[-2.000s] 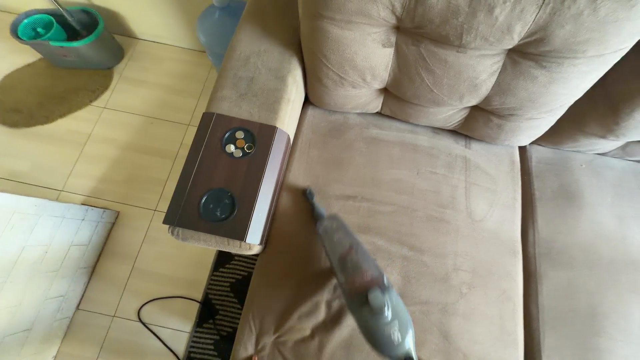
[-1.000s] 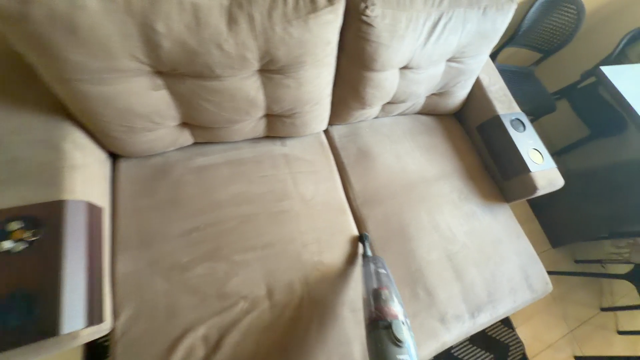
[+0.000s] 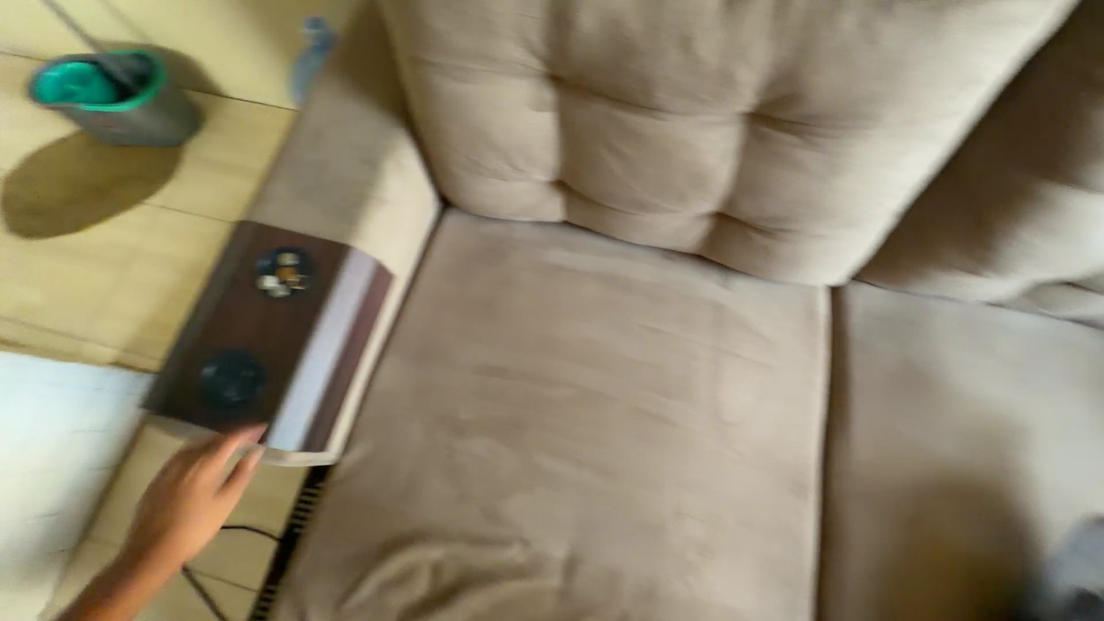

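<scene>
My left hand point(image 3: 194, 492) reaches in at the lower left, its fingertips at the front edge of the dark wooden armrest tray point(image 3: 259, 332). Whether they touch the tray is blurred. Several coins point(image 3: 283, 274) lie in the tray's rear round recess; the front recess point(image 3: 233, 378) looks dark. Right of the armrest spreads the beige sofa seat cushion point(image 3: 604, 414), wrinkled near its front. At the lower right edge a blurred grey piece of the handheld vacuum cleaner point(image 3: 1074, 569) shows, above the right-hand cushion. My right hand is out of the frame.
A grey and green mop bucket point(image 3: 138, 103) with a handle stands on the tiled floor at upper left, near a blue plastic bottle point(image 3: 310, 60). A black cable point(image 3: 203, 591) runs over the floor beside a patterned rug point(image 3: 289, 543). Tufted back cushions point(image 3: 647, 129) line the sofa.
My left hand has come into view at the armrest tray. The vacuum cleaner, earlier over the seat cushions, now shows only at the right edge. The view has swung back left.
</scene>
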